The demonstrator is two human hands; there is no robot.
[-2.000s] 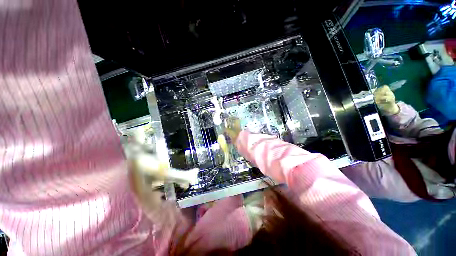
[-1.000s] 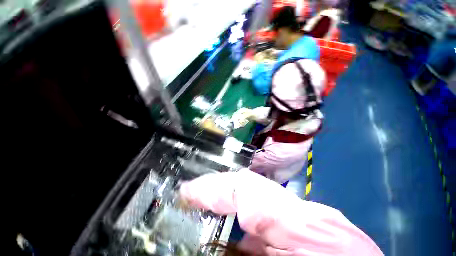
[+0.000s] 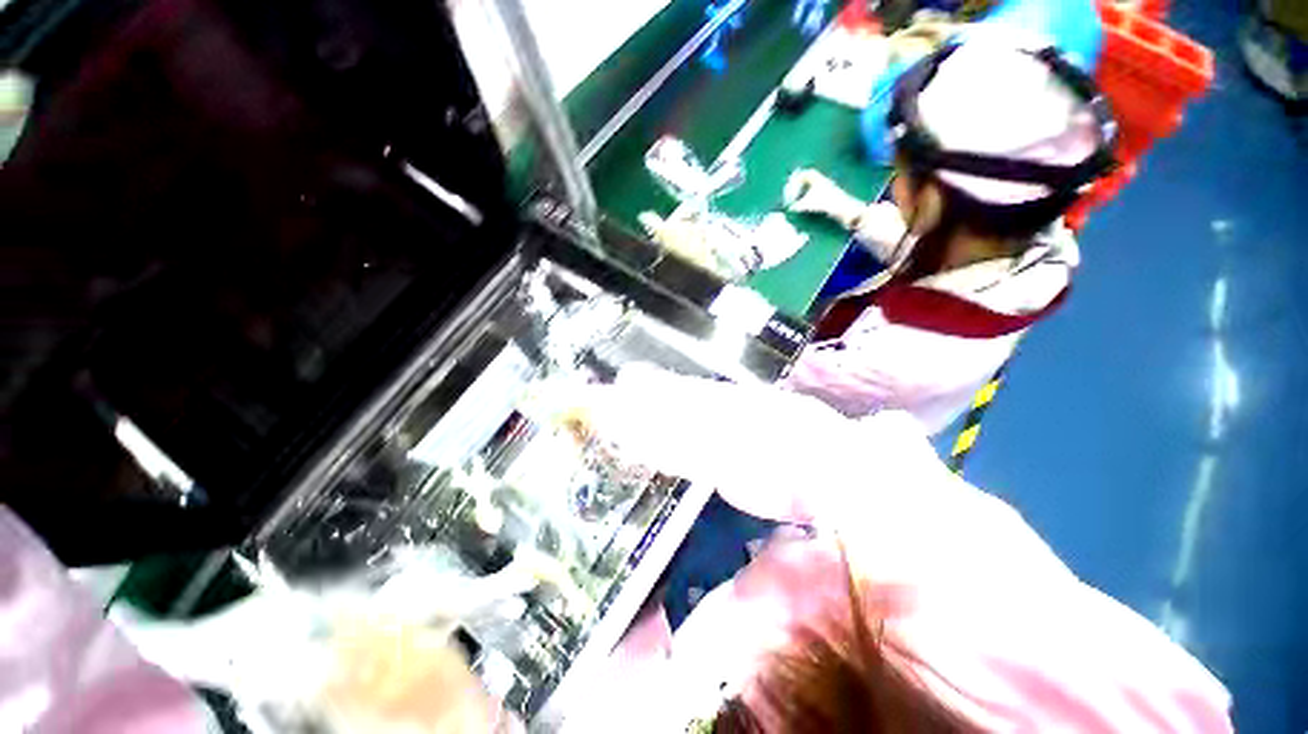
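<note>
The mirror-lined curing box (image 3: 631,581) stands open in front of me, with its black lid (image 3: 273,215) raised at the upper left. My left hand (image 3: 395,674) is blurred at the bottom left, over the box's near left corner. It holds a blurred whitish, partly clear piece (image 3: 237,638). My right hand (image 3: 571,413) reaches inside the box; it is washed out, and its fingers and any hold are unclear. A cream-white piece (image 3: 481,499) lies in the box beside it. Shiny clear shapes (image 3: 581,323) show near the box's far right corner.
A person in a pink smock and white cap (image 3: 990,129) works close at the right of the box. Clear figures (image 3: 696,172) and that person's hands are on the green belt (image 3: 617,165). Red bins (image 3: 1155,65) stand behind, and blue floor (image 3: 1119,373) lies at the right.
The view has swung right, then partly back towards the box. My left hand, out of view one second ago, shows again at the bottom left. My right arm still reaches into the box.
</note>
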